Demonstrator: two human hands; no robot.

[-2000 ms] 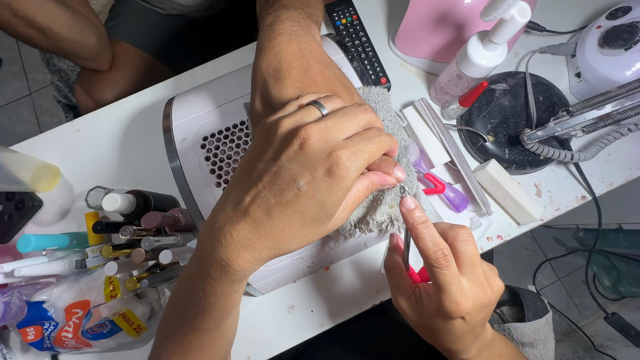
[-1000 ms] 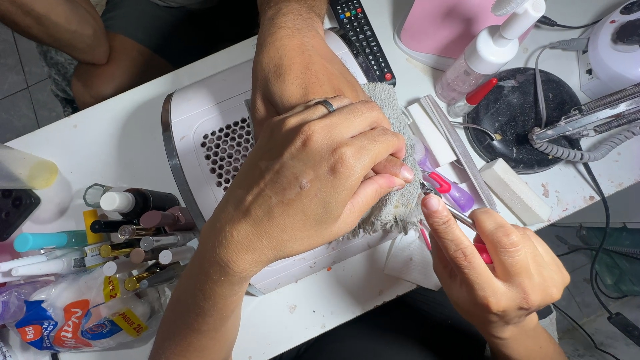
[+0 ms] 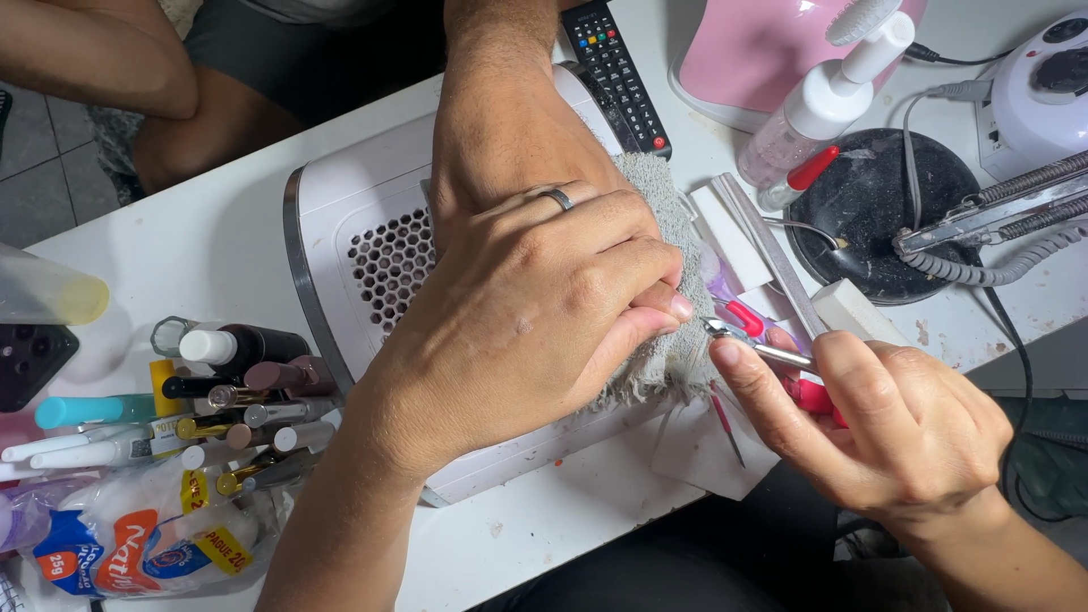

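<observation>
My left hand [image 3: 527, 314], with a dark ring, grips a finger of another person's hand [image 3: 518, 127], whose fingertip shows beside my thumb. That hand rests over a grey towel [image 3: 659, 195] and a white nail dust collector [image 3: 365, 195] with a honeycomb grille. Between the thumb and fingers of my right hand [image 3: 858, 408] is a metal cuticle nipper [image 3: 756, 344], its jaws just right of the held fingertip, apart from it. Red-pink handle parts show under my right fingers. A thin red-handled tool [image 3: 727, 425] lies below the towel on a white wipe [image 3: 693, 450].
Polish bottles [image 3: 263, 412] and a cotton bag [image 3: 153, 544] crowd the left side. At the right are nail files [image 3: 769, 246], a white buffer block [image 3: 854, 310], a pump bottle [image 3: 807, 110], a black lamp base [image 3: 884, 212] and cables. A remote control [image 3: 616, 76] lies behind.
My right hand has moved right, away from the towel, and the nipper now shows clearly beside the fingertip. The thin red-handled tool has come into sight. My left hand keeps its hold.
</observation>
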